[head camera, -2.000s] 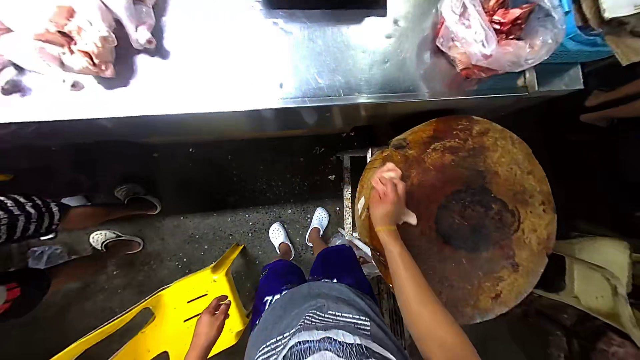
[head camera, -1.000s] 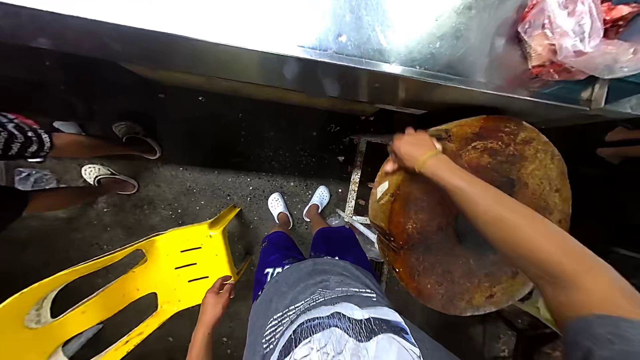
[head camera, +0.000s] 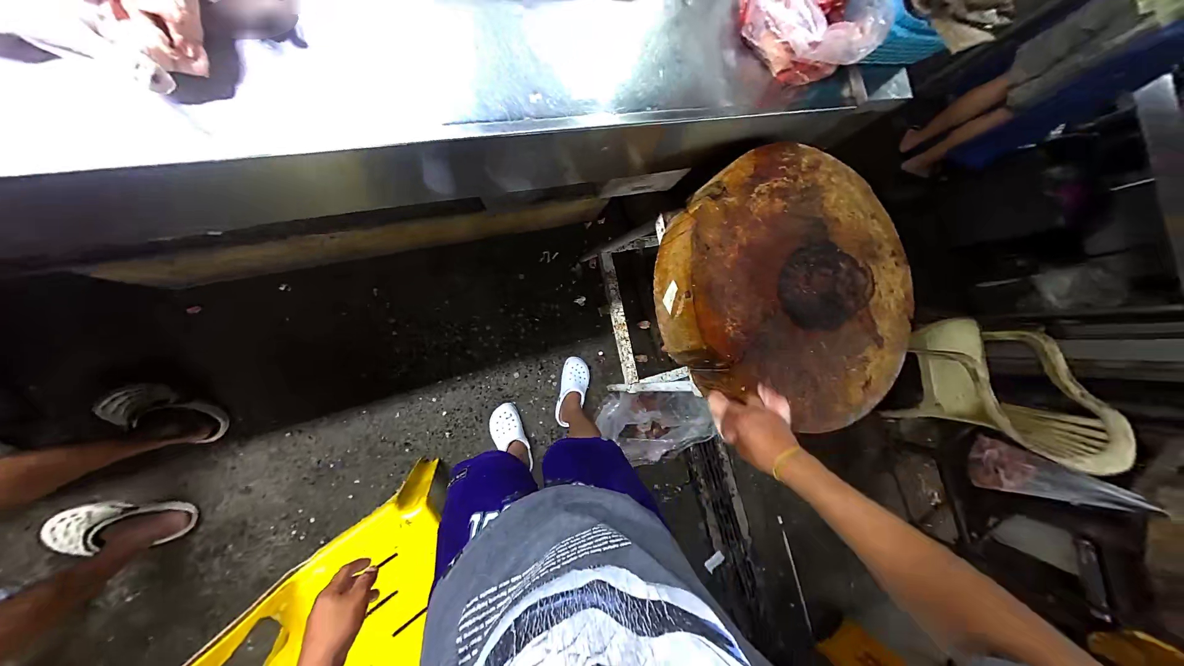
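Observation:
A large round wooden chopping block (head camera: 795, 287), stained brown with a dark patch, stands at centre right on a metal frame (head camera: 618, 314). My right hand (head camera: 754, 427) is at the block's near edge, fingers bent, with something small and pale at its fingertips; whether it is held I cannot tell. A small white piece (head camera: 670, 296) sticks to the block's left side. Over the yellow plastic chair (head camera: 398, 536) at lower left is my left hand (head camera: 340, 601), its fingers loosely curled and nothing seen in them.
A steel counter (head camera: 388, 139) runs across the top, bearing raw meat (head camera: 148, 37) and a plastic bag of meat (head camera: 814, 32). A clear bag (head camera: 657, 421) lies below the frame. A cream plastic chair (head camera: 1027, 398) stands right. Another person's feet (head camera: 120, 527) are at left.
My right hand has moved from the block's far left edge to its near edge. The view has shifted, with the cream chair and a person's legs at right now showing more.

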